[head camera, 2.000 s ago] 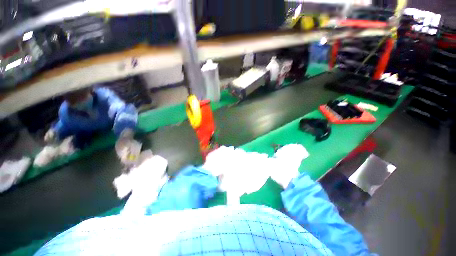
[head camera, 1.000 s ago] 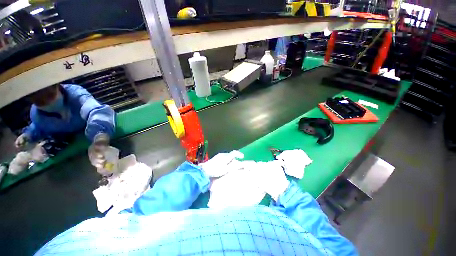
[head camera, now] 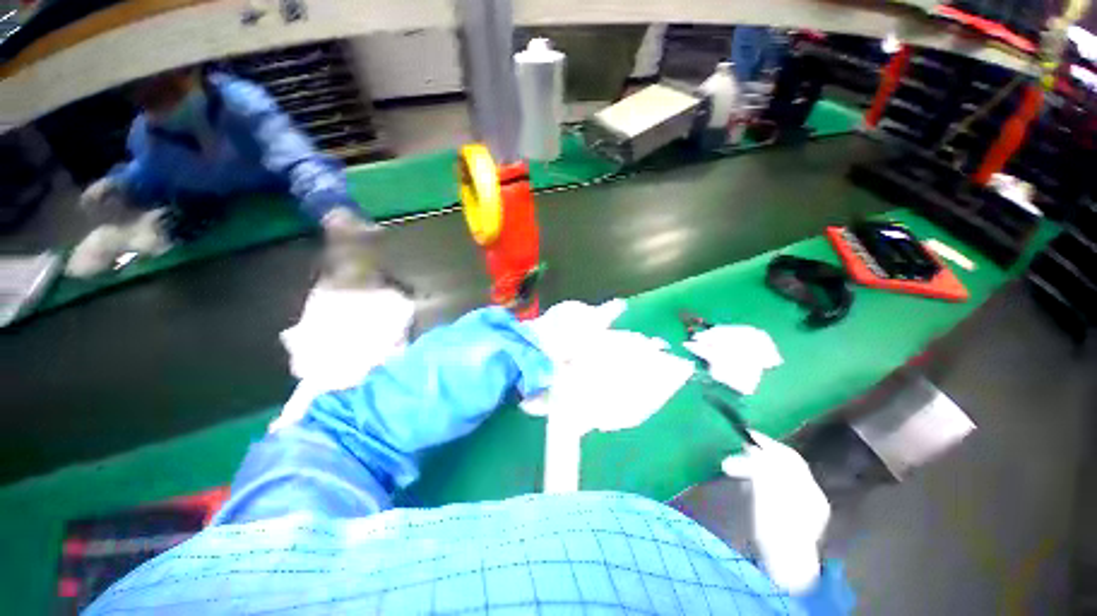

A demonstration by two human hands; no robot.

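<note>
My right hand (head camera: 788, 505), in a white glove, is low at the bench's front edge. Its fingers are closed on a slim dark tool (head camera: 729, 416) pointing up and left. My left arm reaches across to a pile of white wipes (head camera: 626, 375). My left hand (head camera: 547, 349) is white against the white pile, so its fingers and anything in them cannot be made out. A white strip or tube (head camera: 562, 454) runs down from the pile. A smaller white wad (head camera: 736, 355) lies to the right, with a small dark-handled tool (head camera: 694, 324) beside it.
A dark panel with red edges (head camera: 138, 542) is at lower left, partly cut off. A red holder (head camera: 514, 241) with a yellow roll (head camera: 479, 195) stands behind the pile. A black lump (head camera: 812, 289) and red pallet (head camera: 896, 260) lie right. A person in blue works across the dark conveyor.
My right hand has moved from the wipes down and right, and the slim dark tool now shows in it. The view has tilted down, bringing in the panel at lower left.
</note>
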